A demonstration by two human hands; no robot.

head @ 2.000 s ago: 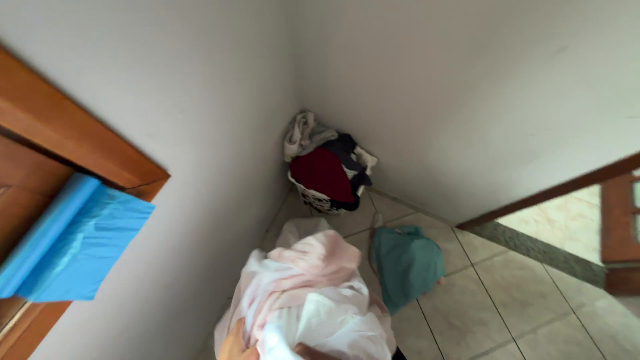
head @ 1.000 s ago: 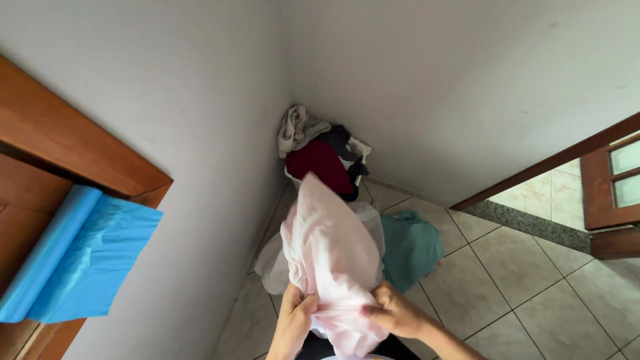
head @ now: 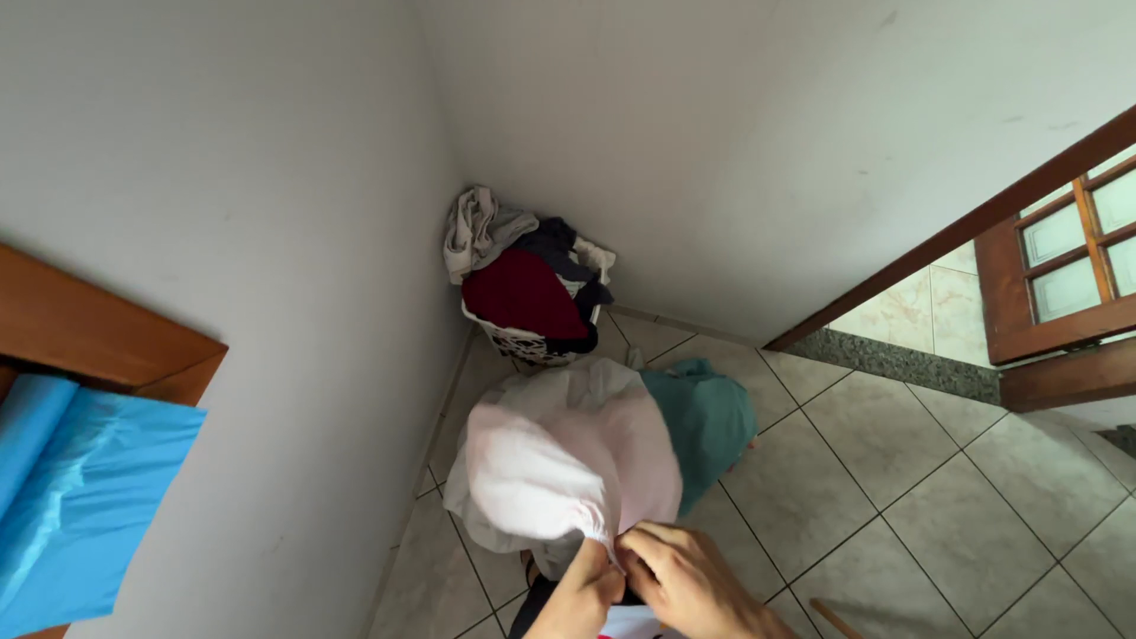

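Note:
Pale pink and white cloth (head: 541, 479) is gathered at its lower end between my two hands, its upper part spreading out loosely. My left hand (head: 586, 590) pinches the gathered end from the left. Close against it, my right hand (head: 679, 572) grips the same end with bent fingers. Beneath the held cloth, whitish fabric (head: 475, 524) covers part of the tiled floor. Teal cloth (head: 710, 417) lies to its right. Beyond stands a white laundry basket (head: 510, 342) heaped with clothes, among them a dark red garment (head: 524, 293).
The basket stands in the corner between two grey-white walls. At left, blue plastic sheeting (head: 106, 497) hangs by a wooden frame (head: 106, 328). A stone threshold (head: 896, 364) and a wooden door with glass panes (head: 1065, 257) are at right.
The pink cloth, bundled with white fabric two seconds ago, was held up apart from it one second ago. Now my hands are close together at its gathered end.

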